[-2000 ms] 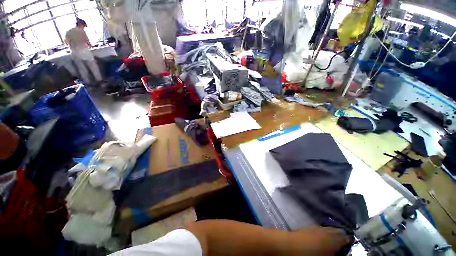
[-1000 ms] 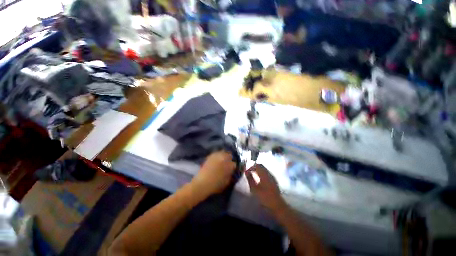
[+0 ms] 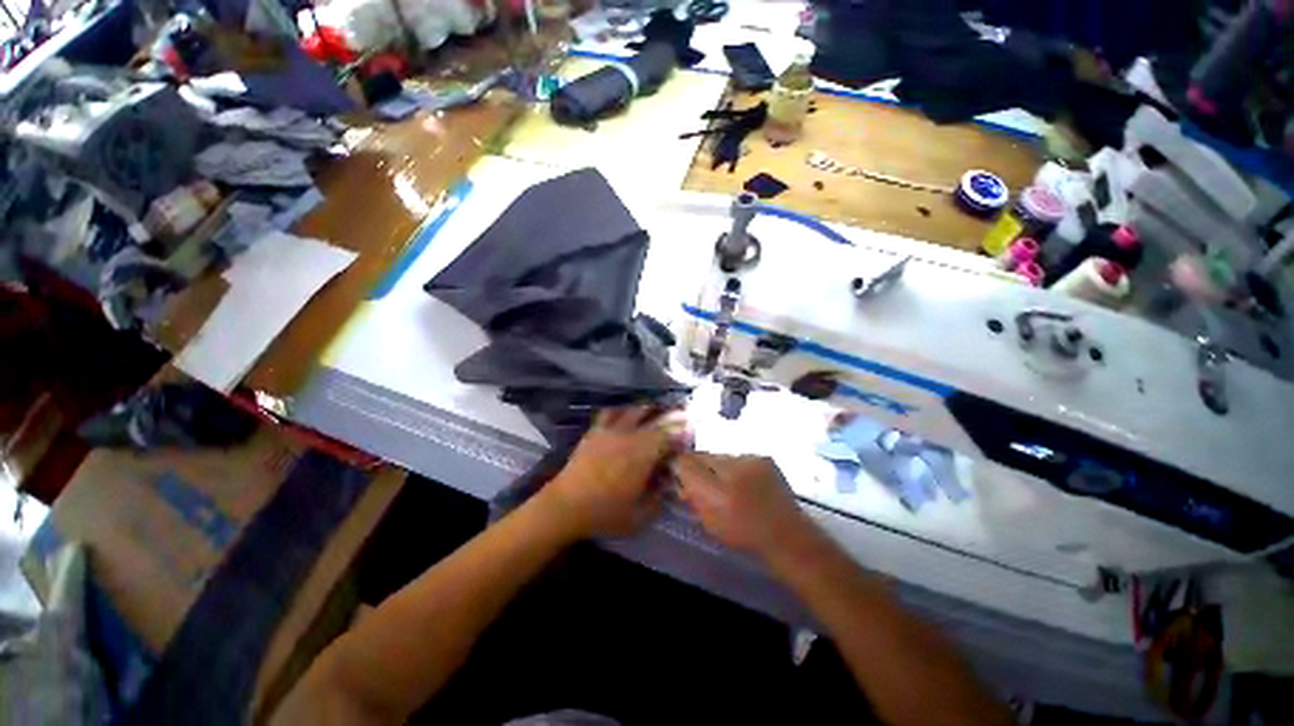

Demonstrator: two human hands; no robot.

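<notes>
A dark grey garment piece lies bunched on the white table left of the needle area, its near end running under my left hand. My left hand is closed on its near edge. My right hand is beside it with the fingertips together, touching the left fingertips; what lies between them is too small to tell. The presser foot and needle area is just behind my hands. The white sewing machine stretches to the right with its black control panel.
Light blue scraps lie on the machine bed right of the needle. Thread cones stand behind the machine head. Scissors hang at the right table end. A white paper sheet and a cardboard box are at left.
The view has swung right and steadied, showing the machine. Both hands now sit together just in front of the needle area; a second ago they were slightly apart.
</notes>
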